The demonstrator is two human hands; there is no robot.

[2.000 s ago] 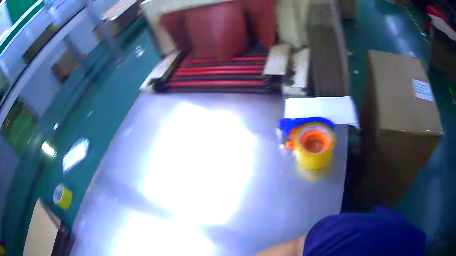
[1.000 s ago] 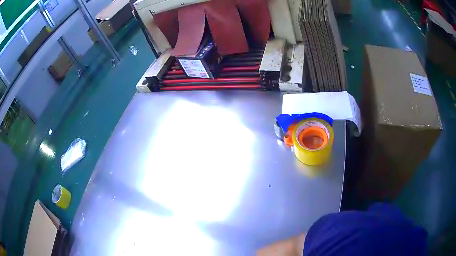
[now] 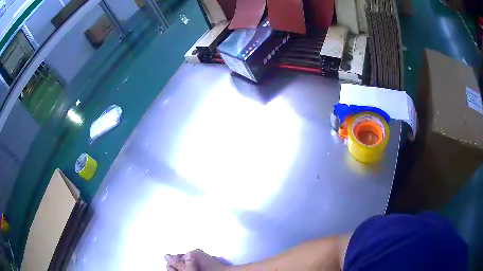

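Note:
A black product box (image 3: 257, 52) in glossy film, with white print on its side and a pale label on its near narrow face, sticks out from under the red flaps onto the table end. My right hand (image 3: 195, 261) is low at the bottom edge, over the near part of the metal table (image 3: 296, 185), its fingers bent; it is partly cut off, and whether it holds anything cannot be told. The box is far from it. My left hand is not in view. A blue and orange tape gun (image 3: 365, 132) with yellow tape lies at the table's right side.
White paper (image 3: 376, 100) lies behind the tape gun. The machine's rollers (image 3: 302, 53) border the far table edge. Brown cardboard sheets (image 3: 384, 42) stand right of it. A closed carton (image 3: 455, 100) stands at right. A yellow tape roll (image 3: 86, 166) and cardboard (image 3: 47, 222) are at left.
The black box has come out through the red flaps, over the rollers and onto the table end. The view has shifted, and my right forearm and hand now show more at the bottom.

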